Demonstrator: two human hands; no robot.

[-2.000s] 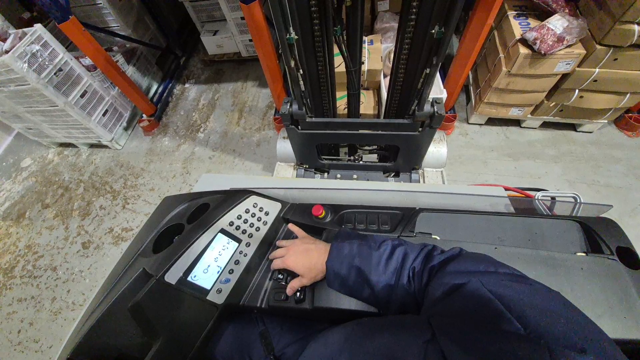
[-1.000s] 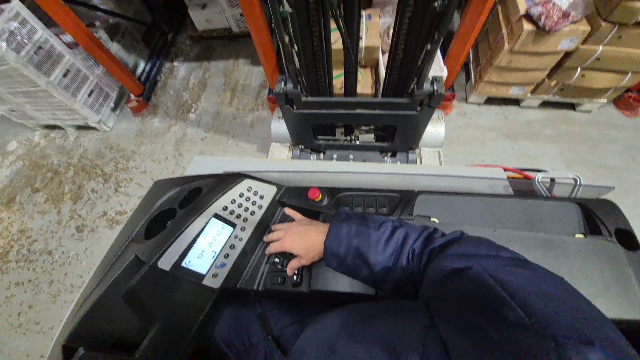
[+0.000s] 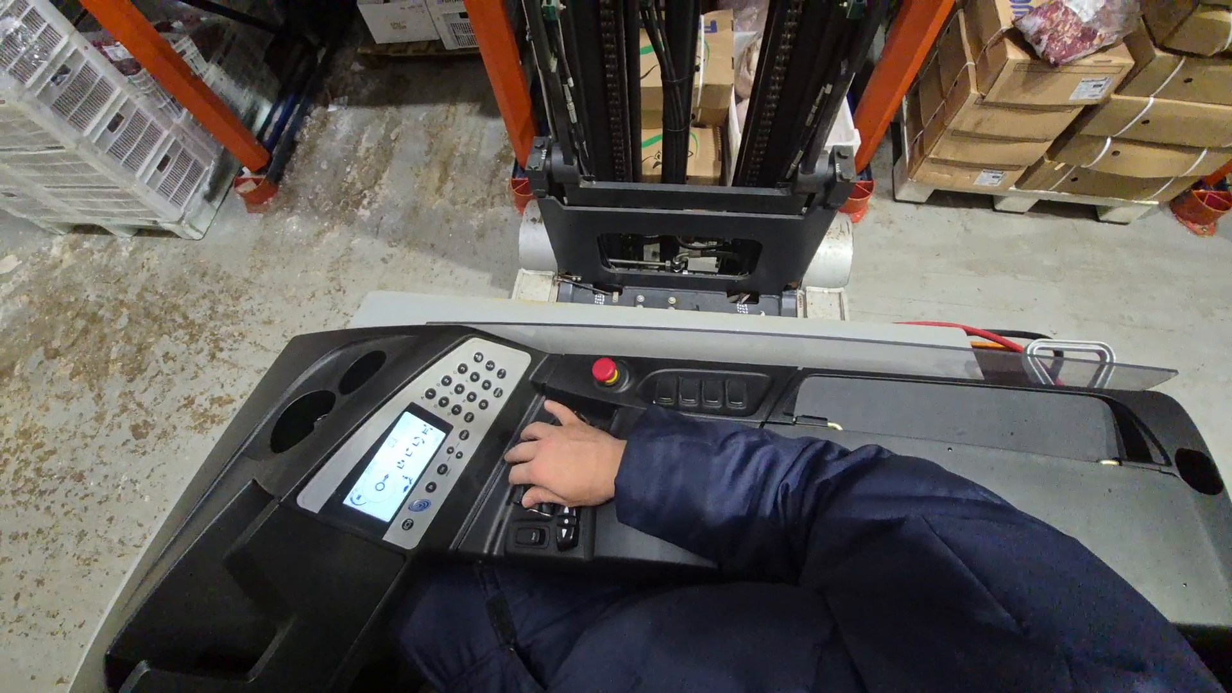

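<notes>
My right hand (image 3: pixel 568 460), in a dark blue padded sleeve (image 3: pixel 712 481), lies palm down over the control levers (image 3: pixel 541 504) of a reach truck. Its fingers point left and curve over the levers, which it mostly hides. Small black switches (image 3: pixel 531 535) show just below the hand. To the left are a lit display (image 3: pixel 397 466) and a keypad (image 3: pixel 469 387) on a grey panel. A red emergency stop button (image 3: pixel 605 372) stands above the hand, beside a row of black switches (image 3: pixel 701 391). My left hand is out of view.
The truck's black mast (image 3: pixel 688 207) rises beyond the console, between orange rack uprights (image 3: pixel 502 77). White plastic crates (image 3: pixel 106 144) stand at the left. Cardboard boxes (image 3: pixel 1030 120) are stacked on a pallet (image 3: pixel 1020 200) at the right. The concrete floor (image 3: pixel 318 231) is stained.
The thumb of my right hand, visible low over the controls before, is now tucked out of sight. The hand stays at the control levers. The view has tilted slightly.
</notes>
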